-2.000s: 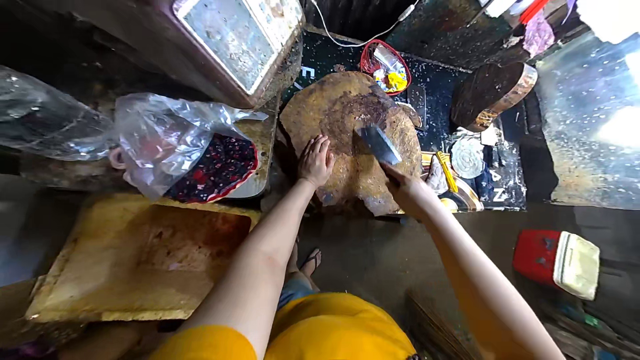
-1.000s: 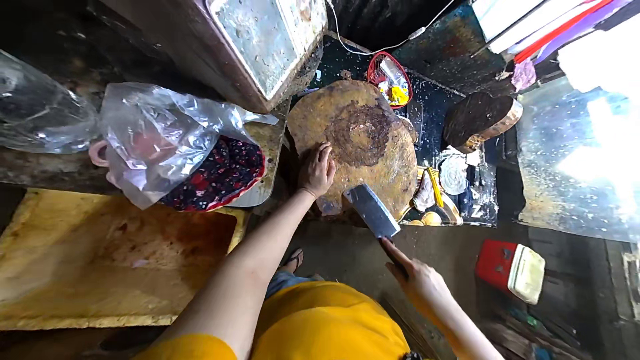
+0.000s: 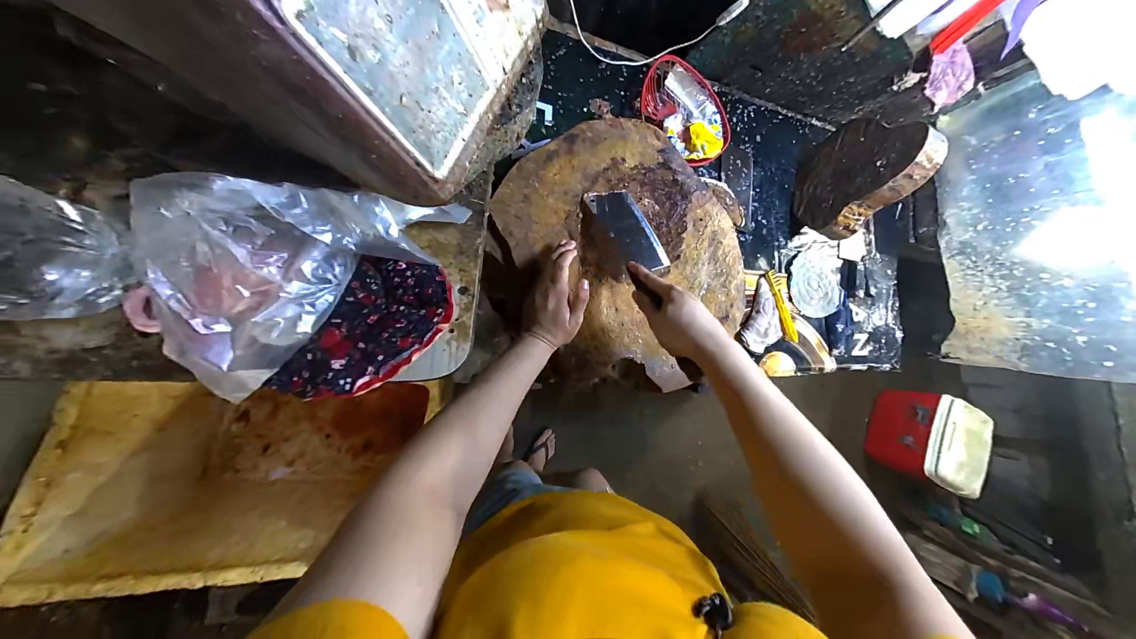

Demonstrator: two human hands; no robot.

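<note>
A large round wooden chopping block (image 3: pixel 532 191) stands in the middle of the view, its worn top stained dark near the centre. My right hand (image 3: pixel 673 315) grips the dark handle of a cleaver (image 3: pixel 626 231). The cleaver's broad metal blade lies over the middle of the block, pointing up and slightly left. Whether the blade touches the wood, I cannot tell. My left hand (image 3: pixel 556 302) rests at the block's left edge with nothing in it, fingers extended and thumb apart, left of the blade.
Behind the block is a red basket (image 3: pixel 727 124) with plastic packets. To the right are a thick wooden slab (image 3: pixel 852 173) and a yellow-handled brush (image 3: pixel 783 306). At left, a clear plastic bag (image 3: pixel 240 266) partly covers a patterned cloth (image 3: pixel 373 328), above a yellow tray (image 3: pixel 133 506). A red-and-white cooler (image 3: pixel 905 430) stands lower right.
My right hand has brought the cleaver from the block's near edge back over its middle. My left hand stays at the block's left side.
</note>
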